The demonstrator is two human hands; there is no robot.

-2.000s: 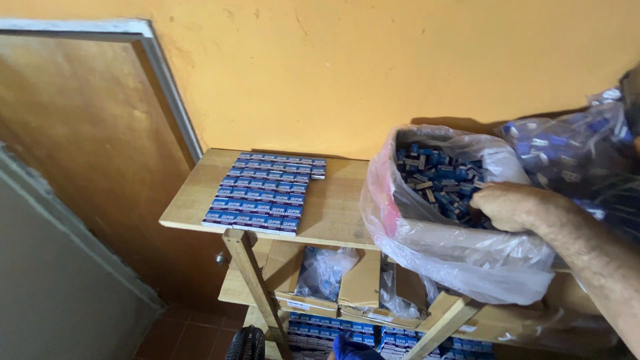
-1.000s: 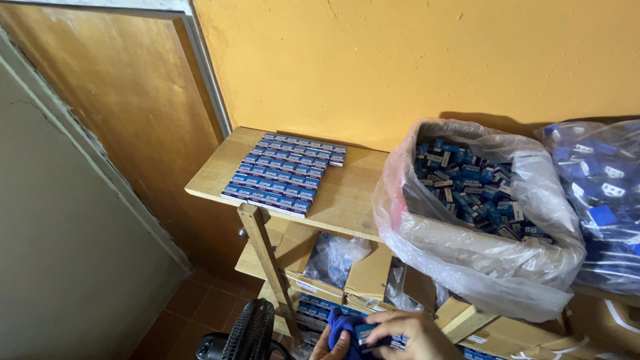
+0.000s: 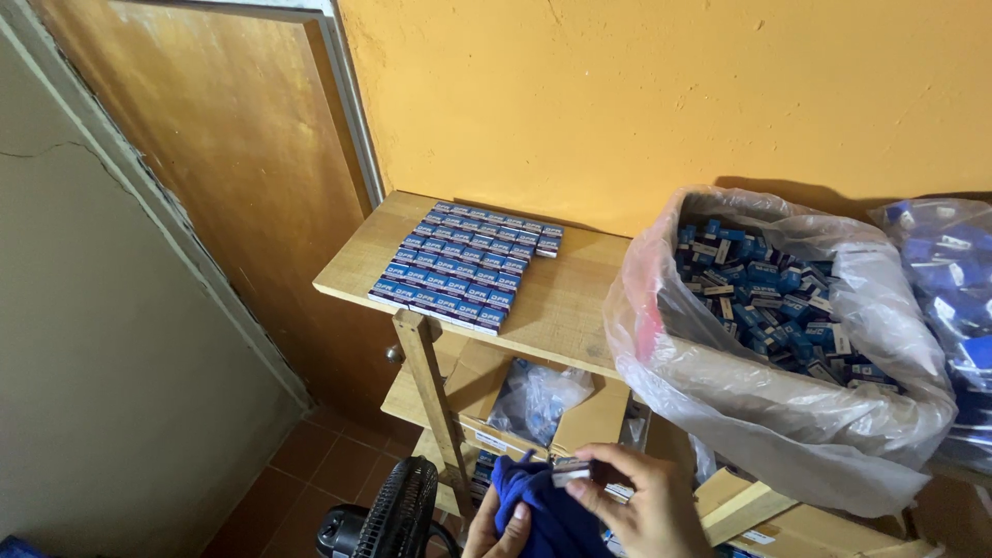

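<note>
Low in the view, my left hand (image 3: 500,531) grips a blue cloth (image 3: 542,504). Beside it, my right hand (image 3: 632,500) pinches a small carton (image 3: 572,471) between thumb and fingertips, close against the cloth. Above them, rows of small blue and white cartons (image 3: 457,267) lie side by side on the top board of a wooden shelf (image 3: 577,302). To the right, a box lined with clear plastic (image 3: 744,364) holds a loose heap of similar cartons (image 3: 775,298).
A black fan (image 3: 399,508) stands just left of my hands. Open cardboard boxes (image 3: 593,411) with plastic bags sit on the lower shelf. At the far right is a clear bag of blue and white items (image 3: 957,310). A wooden door (image 3: 225,155) and orange wall (image 3: 659,101) stand behind.
My right hand was over the lined box two seconds ago; it is now low beside the blue cloth, holding a carton. The view has shifted.
</note>
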